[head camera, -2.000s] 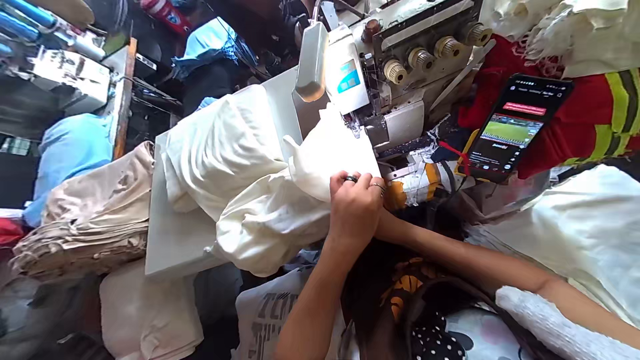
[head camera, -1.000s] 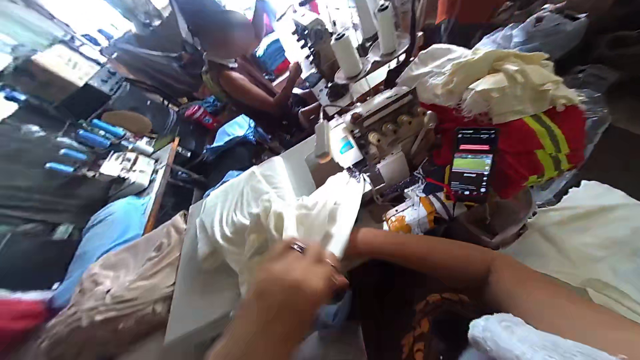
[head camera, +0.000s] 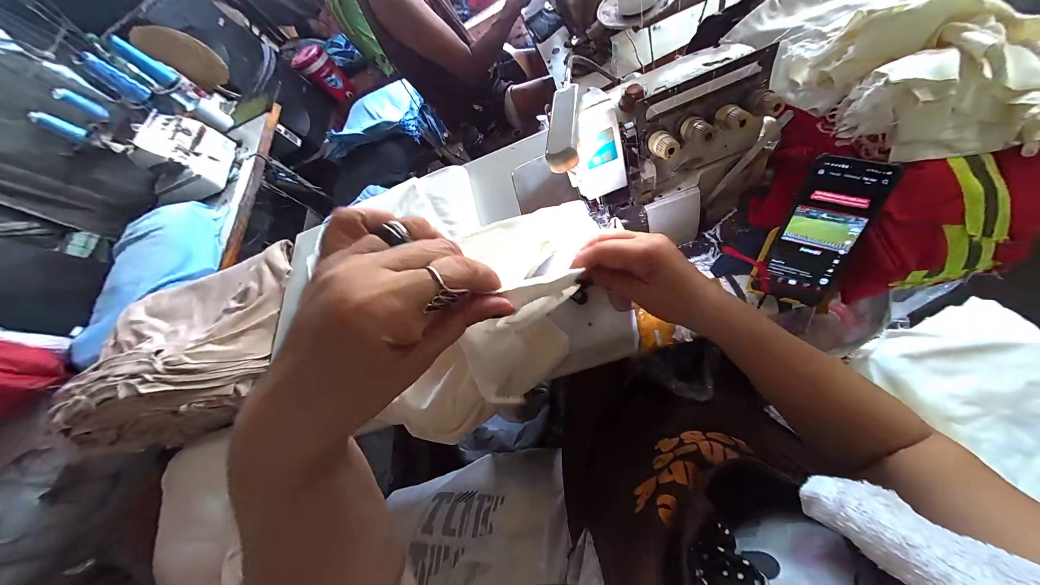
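Note:
Both hands pinch the edge of a cream cloth piece (head camera: pixel 528 244) in front of an overlock sewing machine (head camera: pixel 691 138). My left hand (head camera: pixel 390 284), with rings on its fingers, grips the edge between thumb and index finger. Beside the needle area, my right hand (head camera: pixel 642 268) pinches the other end of that edge. The cloth spreads over the machine's pale work surface, and its lower part hangs over the near side. Whether the cloth touches the needle cannot be told.
Folded beige fabric (head camera: pixel 171 349) is stacked at the left, near blue cloth (head camera: pixel 154 260). A lit phone (head camera: pixel 829 227) leans on red fabric (head camera: pixel 934 211) at the right, below heaped cream cloth (head camera: pixel 942 81). Another person's arm (head camera: pixel 439 41) shows behind the machine. White cloth (head camera: pixel 959 374) lies at the right.
My left hand, blurred in front of the cloth one second ago, now holds its edge. My right hand, hidden behind the cloth then, is now visible pinching the edge.

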